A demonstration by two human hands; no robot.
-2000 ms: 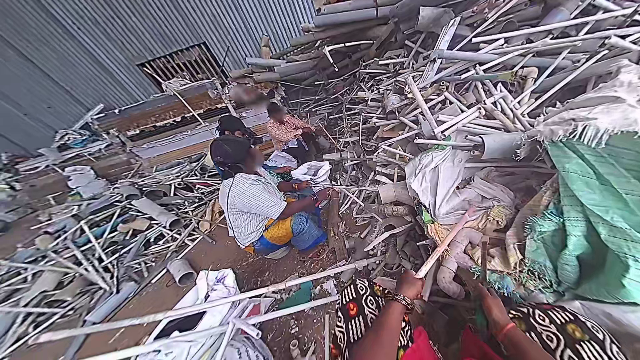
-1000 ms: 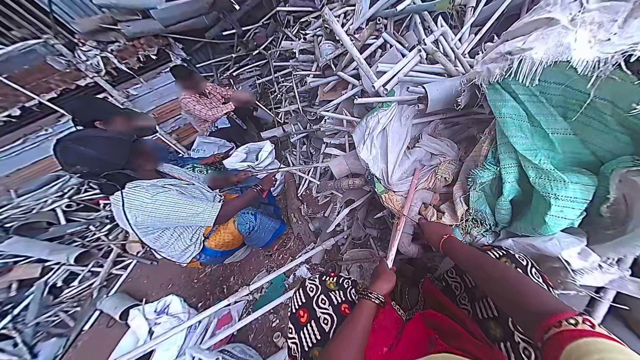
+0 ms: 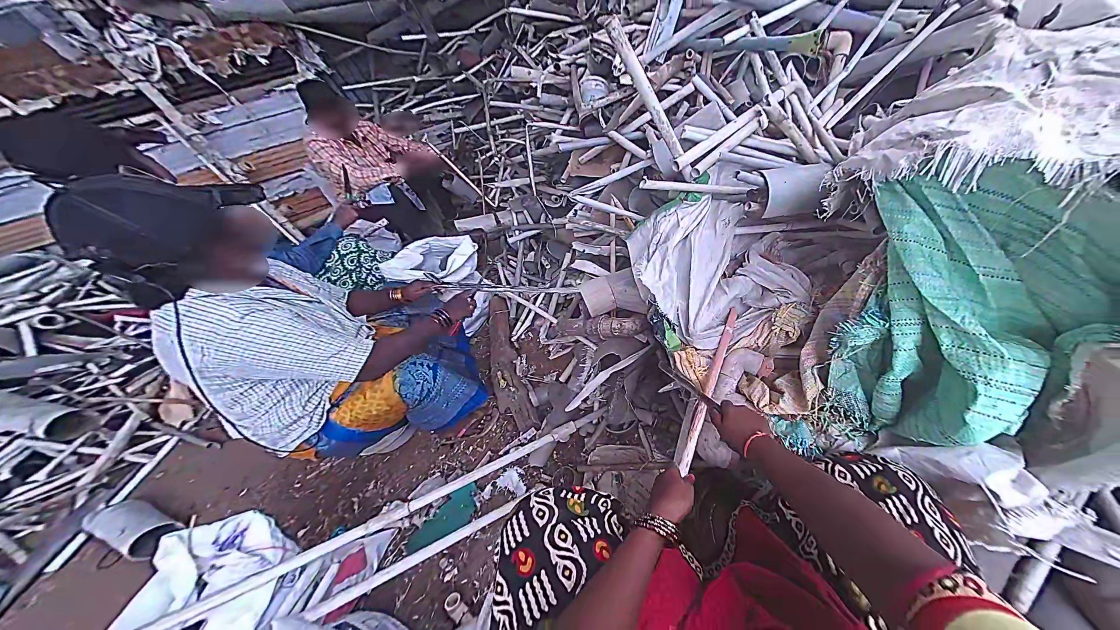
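Note:
My left hand (image 3: 672, 496) grips the lower end of a pale, pinkish strip (image 3: 710, 385), likely plastic pipe, which slants up and away from me. My right hand (image 3: 739, 426) is closed around a dark, narrow tool (image 3: 687, 381), perhaps a blade, that crosses the strip near its middle. The tool's handle is hidden in the hand. Just beyond the strip lie a crumpled white sack (image 3: 691, 262) and scraps of pipe.
A co-worker in a striped shirt (image 3: 254, 359) squats at left, holding thin rods; another person in a checked shirt (image 3: 354, 157) sits farther back. Long pale pipes (image 3: 420, 503) cross the ground at lower left. A green woven sheet (image 3: 954, 306) lies at right, and heaped pipes (image 3: 647, 96) rise behind.
My right hand has moved up to the strip, and the dark tool now crosses it. My left hand still holds the strip's lower end. The view has turned down and left.

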